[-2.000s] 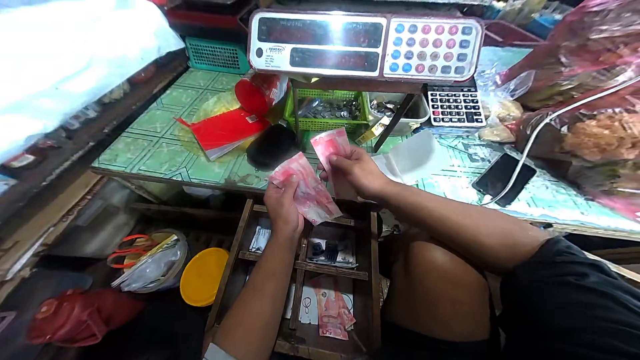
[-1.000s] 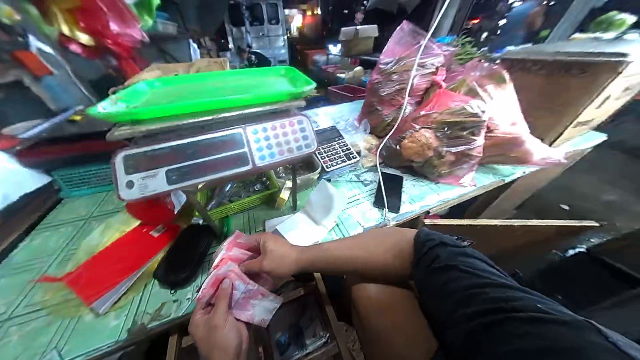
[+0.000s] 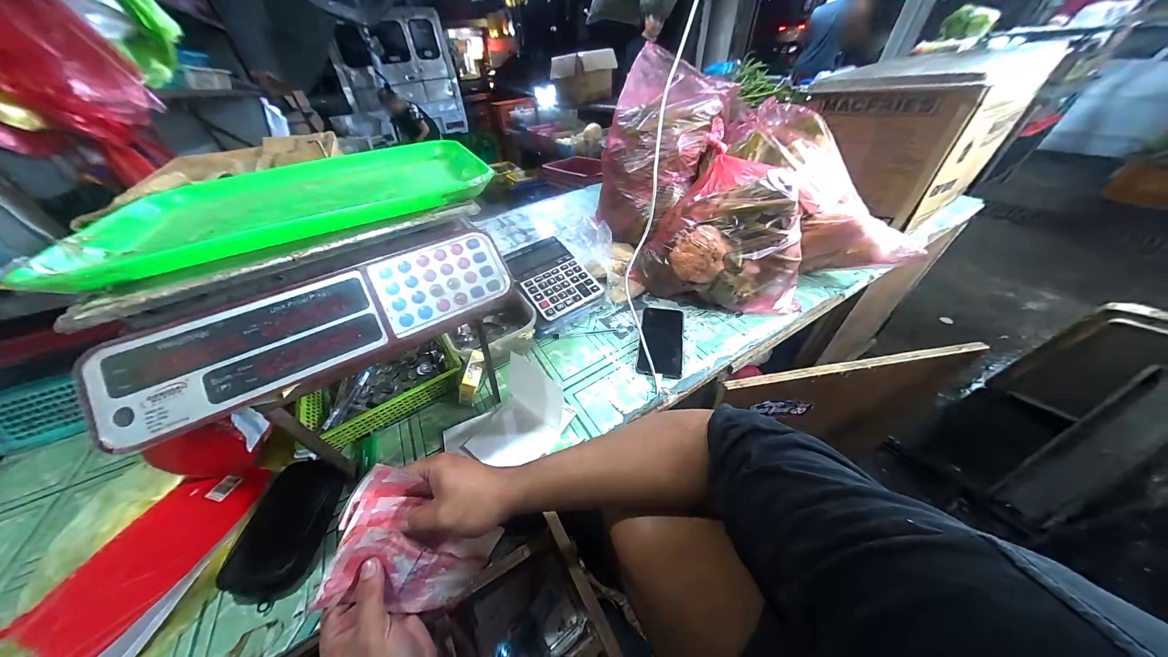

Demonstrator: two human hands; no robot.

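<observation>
Red-and-white banknotes point(image 3: 401, 547) lie gathered between my hands above the near edge of the green table. My left hand point(image 3: 374, 620), at the bottom of the view, grips their lower end with the thumb on top. My right hand point(image 3: 461, 497) pinches their upper right part. Below them is a wooden drawer point(image 3: 575, 584), partly hidden by the notes and my hands. A black zip case point(image 3: 283, 529) and a red folder point(image 3: 137, 566) lie to the left. White paper point(image 3: 520, 424) lies just beyond my right hand.
A digital scale point(image 3: 301, 338) with a green tray point(image 3: 274, 205) stands over a green basket point(image 3: 392, 397). Further right are a calculator point(image 3: 557, 283), a phone point(image 3: 661, 342) with a white cable across it, filled pink plastic bags point(image 3: 721, 210) and a cardboard box point(image 3: 903, 137). People are in the background.
The view has swung to the right and up. Two seconds ago the hands held notes apart; now the notes are together between them.
</observation>
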